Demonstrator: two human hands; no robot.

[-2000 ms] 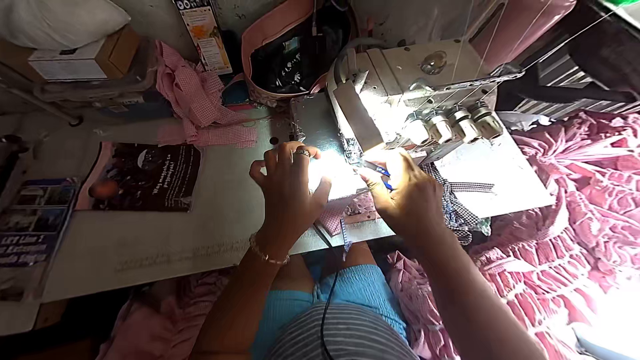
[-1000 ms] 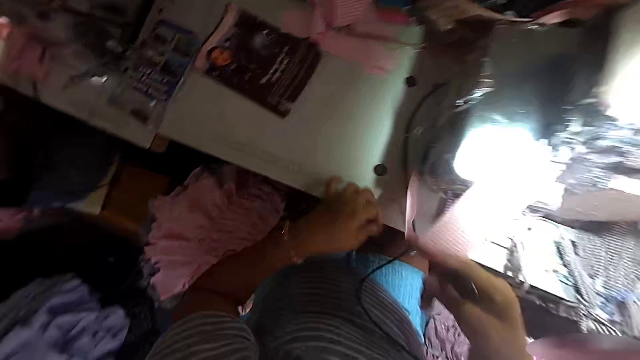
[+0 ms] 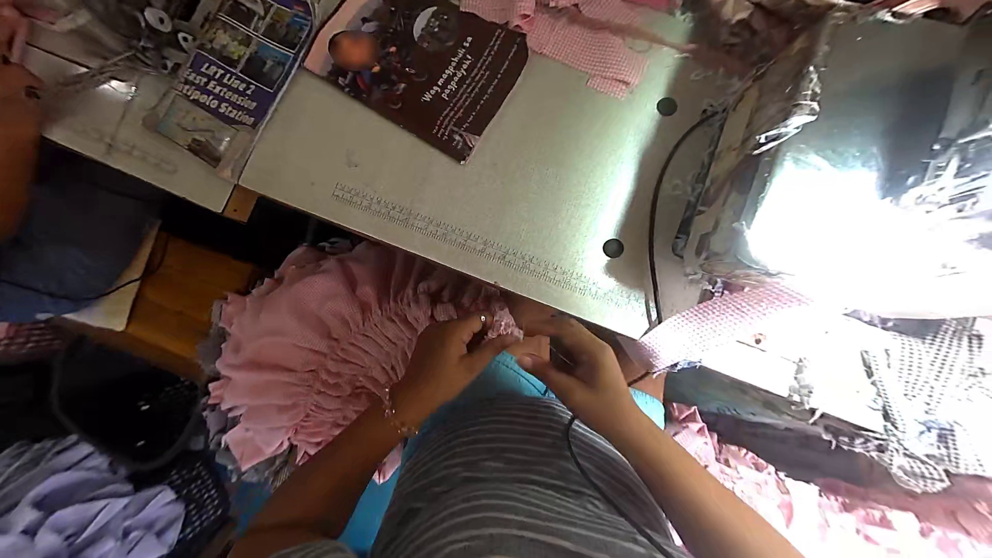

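Observation:
A gathered piece of pink fabric [image 3: 333,349] hangs below the table's front edge, over the left side of my lap. My left hand [image 3: 457,353] pinches its gathered end between thumb and fingers. Close by on the right, my right hand [image 3: 577,368] has its fingers curled around a small flat pinkish piece [image 3: 535,347]; whether that piece is part of the same fabric cannot be told. A pink gingham strip [image 3: 721,322] lies across the table edge beside the brightly lit machine area, to the right of my right hand.
The sewing table [image 3: 504,186] has a printed ruler, a dark leaflet [image 3: 434,70] and pink gingham scraps [image 3: 589,39]. A black cord [image 3: 657,217] runs over its edge. Lilac cloth [image 3: 77,496] lies lower left. Another person's arm [image 3: 15,147] shows at far left.
My hands have left the lit machine area and come together over my lap. The blue-handled tool seen earlier in my right hand no longer shows. The view has swung left and down.

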